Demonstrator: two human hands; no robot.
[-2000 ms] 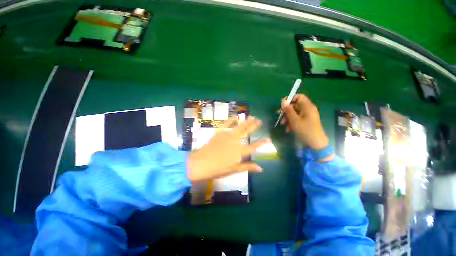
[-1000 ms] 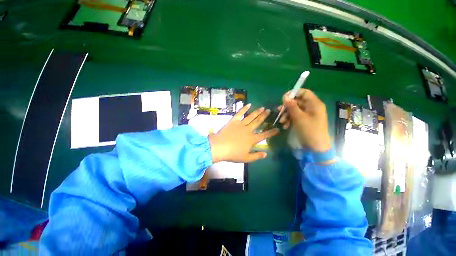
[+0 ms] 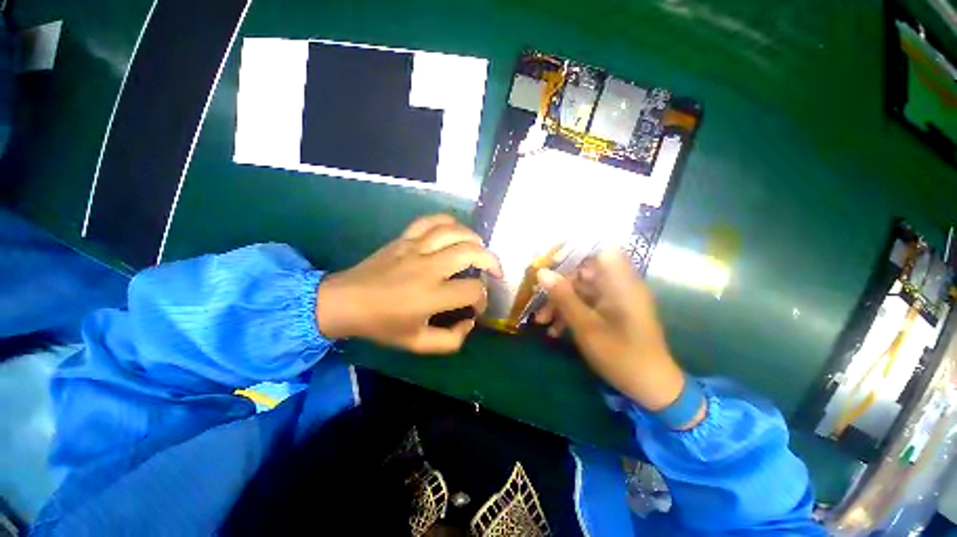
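An open tablet unit point(image 3: 567, 199) lies on the green bench, tilted, silvery-white inside, with a board and silver shields point(image 3: 619, 110) at its far end. An orange-brown flat cable point(image 3: 528, 288) shows at its near end. My left hand point(image 3: 420, 285) is at the near left edge, fingers curled; whether it grips the edge is unclear. My right hand point(image 3: 614, 320) is over the near end, slightly blurred, with the tweezers point(image 3: 572, 255) thin and faint between its fingers. The tweezers' tip cannot be made out.
A white liner sheet point(image 3: 462, 126) with a black block lies left of the tablet. A long black strip sheet point(image 3: 163, 105) is farther left. A yellow tab point(image 3: 722, 275) is right of the tablet. More tablet units point(image 3: 887, 351) and clear film point(image 3: 934, 446) are at the right.
The view has turned and shifted. My left hand has moved from flat over the tablet's middle to its near left edge. My right hand has come from beside the tablet onto its near end.
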